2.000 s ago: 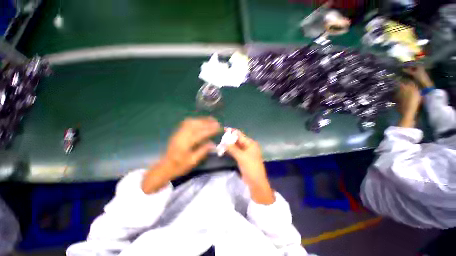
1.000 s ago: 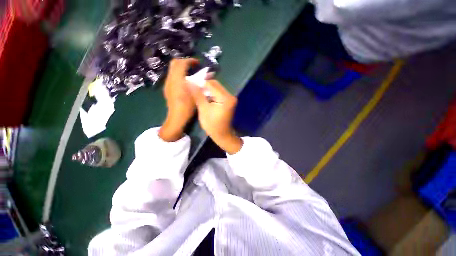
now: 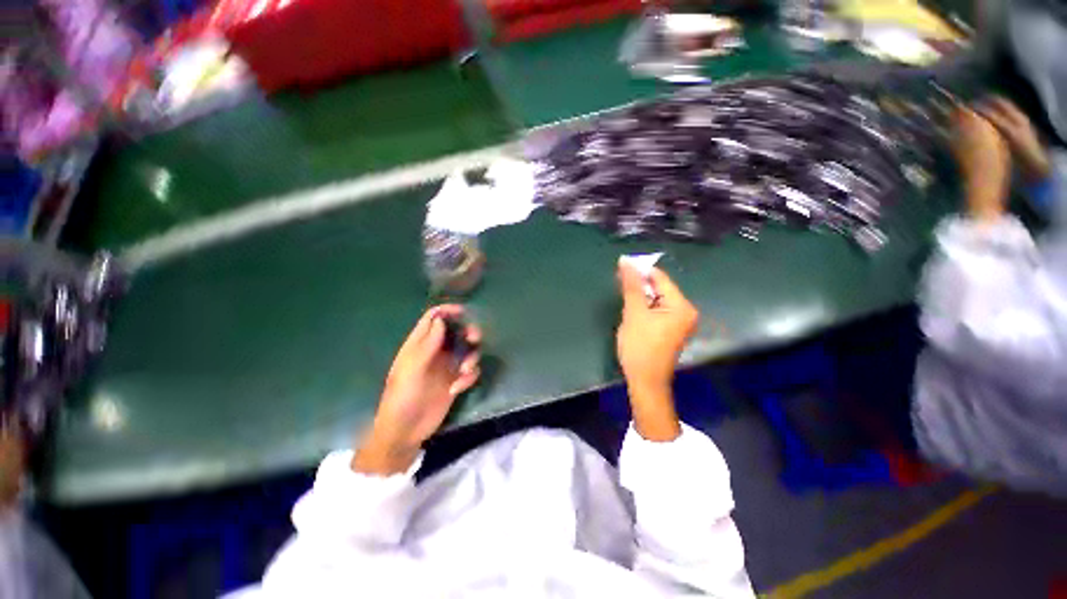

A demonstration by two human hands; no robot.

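My left hand (image 3: pixel 424 380) is over the green bench near its front edge, shut on a small dark clipped unit (image 3: pixel 458 335) between thumb and fingers. My right hand (image 3: pixel 655 334) is to its right, pinching a small white folded cloth (image 3: pixel 642 263) whose tip sticks up from the fingers. The hands are apart. A clear bottle (image 3: pixel 454 261) stands beyond my left hand, blurred. White wipes (image 3: pixel 482 197) lie just behind the bottle. A wide pile of black and silver units (image 3: pixel 725 160) lies beyond my right hand.
The green bench (image 3: pixel 269 339) runs across the view. Another pile of units (image 3: pixel 59 334) lies at far left. Red trays (image 3: pixel 351 41) stand at the back. Another person's hands (image 3: pixel 989 146) are at the right pile, and a sleeve shows at lower left.
The view has swung back from the right side. My hands were together around the white cloth; now they are apart, with a dark unit showing in my left hand.
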